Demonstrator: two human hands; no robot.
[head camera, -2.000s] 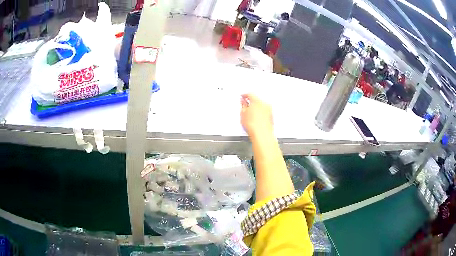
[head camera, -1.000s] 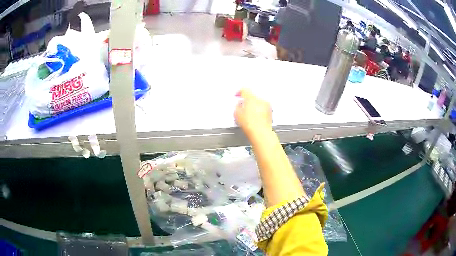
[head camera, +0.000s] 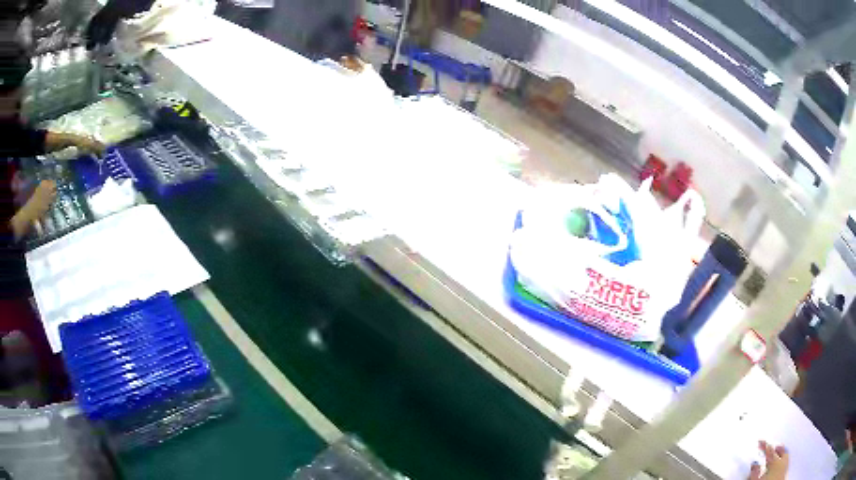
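Note:
One hand of mine (head camera: 771, 463) shows at the bottom right, cut off by the frame's edge. Its fingertips rest on or just over the white shelf (head camera: 741, 422); its grip cannot be made out. It looks like the same hand as in the earlier frames, seemingly my right. My left hand is not in view. Nearest it stands a white carrier bag (head camera: 601, 272) with red and blue print, on a blue tray (head camera: 601, 349). A dark blue upright object (head camera: 699, 295) leans beside the bag.
A metal post (head camera: 798, 281) crosses the right side. Stacked blue trays (head camera: 136, 356) and a white sheet (head camera: 113, 258) lie on the green bench at left. Another person's hands (head camera: 38, 206) work over trays there. Clear trays (head camera: 310, 202) line the shelf's edge.
The view has swung left. The flask, phone and bag of white parts have left the picture; blue trays and another person's hands have come in. My hand now shows only at the bottom right.

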